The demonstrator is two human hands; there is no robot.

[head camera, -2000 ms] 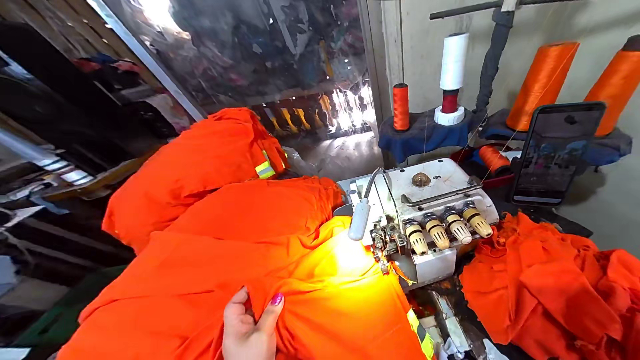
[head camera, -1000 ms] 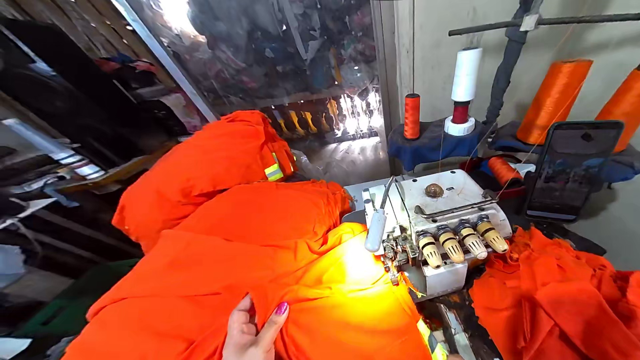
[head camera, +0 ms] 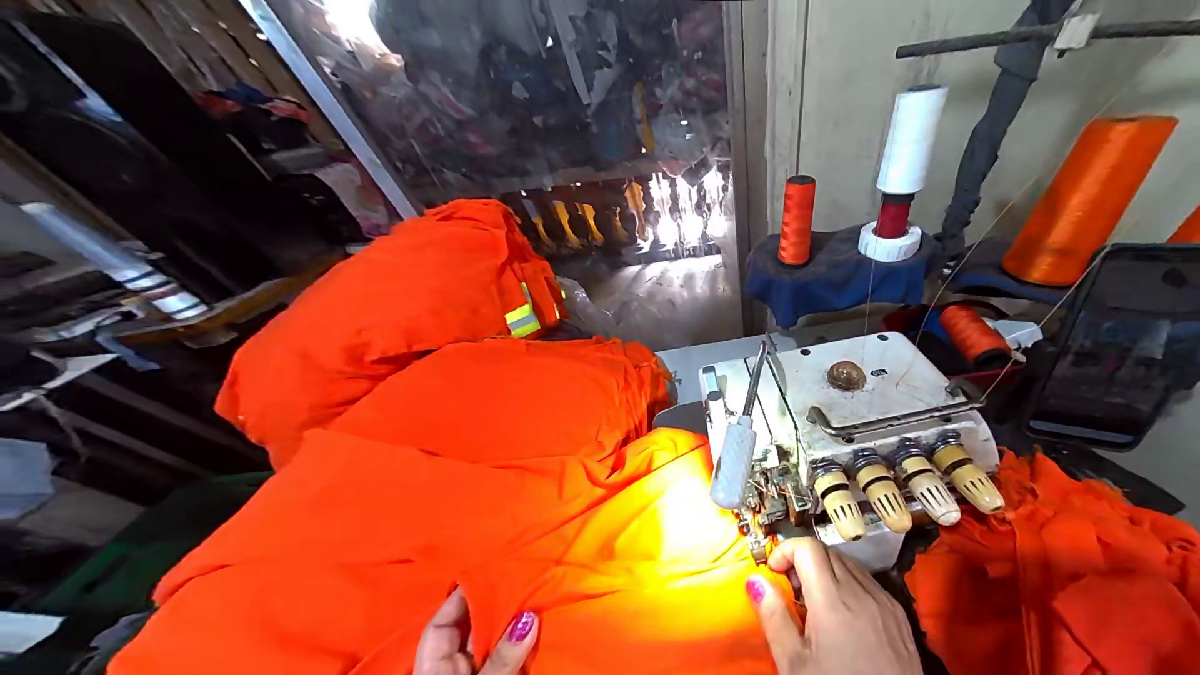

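Note:
My left hand [head camera: 478,642], at the bottom edge, pinches a fold of the orange fabric [head camera: 403,553] between thumb and fingers. The fabric runs up to the presser foot [head camera: 756,544] of a white overlock sewing machine [head camera: 844,375]. My right hand [head camera: 834,605] is right beside the foot, thumb on the cloth and index finger bent toward the foot; whether it grips anything is unclear. A small lamp [head camera: 734,464] lights the cloth by the needle. Tension knobs [head camera: 881,489] line the machine's front.
Bundled orange garments [head camera: 375,309], one with a reflective strip [head camera: 521,311], lie behind the cloth. More orange fabric [head camera: 1097,572] is heaped at right. Thread cones [head camera: 1087,202] and a white spool [head camera: 912,141] stand behind the machine. A phone [head camera: 1116,347] is upright at the right.
My right hand has come into view beside the presser foot; neither earlier frame shows it. My left hand stays on the orange fabric.

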